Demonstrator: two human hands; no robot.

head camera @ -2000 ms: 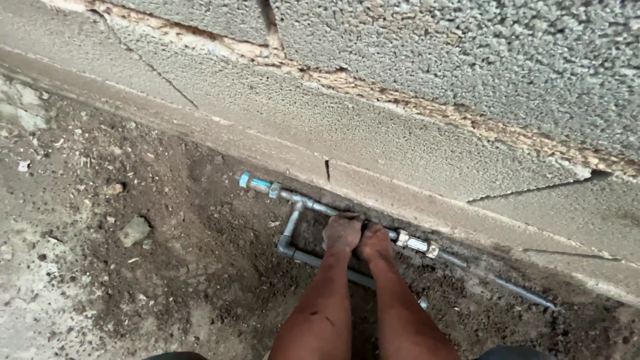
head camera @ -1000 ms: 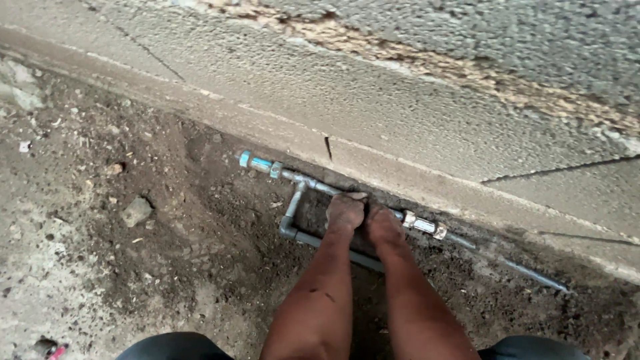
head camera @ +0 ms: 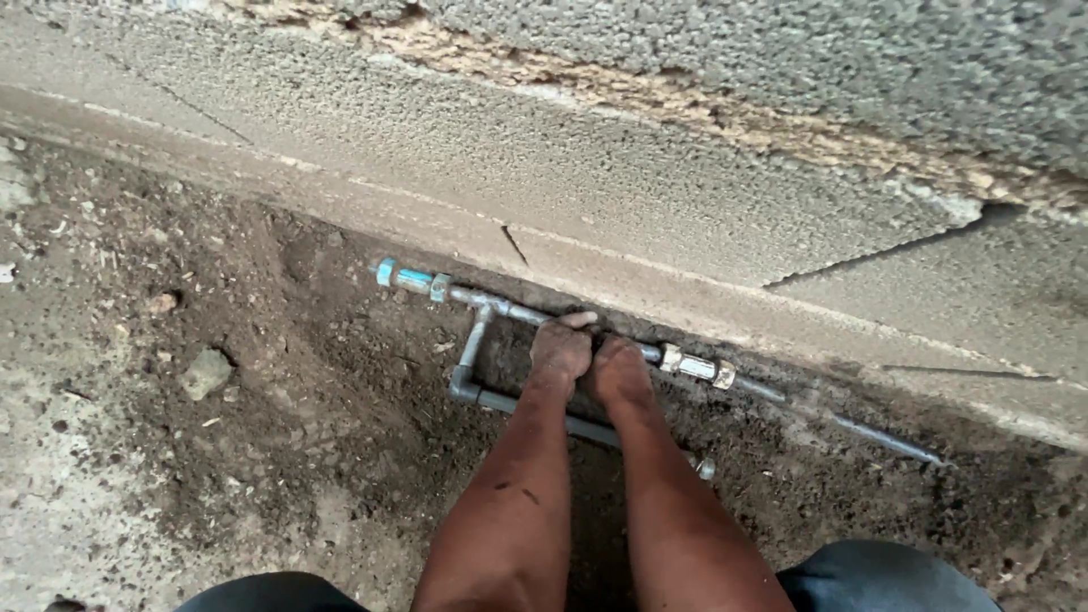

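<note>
A grey plastic pipe (head camera: 525,314) runs along the foot of the wall, partly sunk in soil. My left hand (head camera: 563,347) is closed around it, a finger stretched along the pipe. Just to its right, my right hand (head camera: 620,365) grips the same pipe. Left of the hands are a tee fitting (head camera: 489,304) and a blue compression coupling (head camera: 414,280); a white compression coupling (head camera: 697,367) lies right of them. From the tee a short pipe drops to an elbow (head camera: 463,384), where a lower pipe (head camera: 497,400) passes beneath both forearms. My palms and the pipe inside them are hidden.
A concrete block wall (head camera: 476,153) with cracks and a rough mortar joint rises directly behind the pipe. Loose soil (head camera: 340,425) surrounds the pipework. A stone (head camera: 206,374) lies to the left. A pipe fitting (head camera: 705,467) shows beside the right forearm. My knees are at the lower edge.
Both hands remain on the pipe between the tee and the white coupling. A finger of my left hand now points out along the pipe.
</note>
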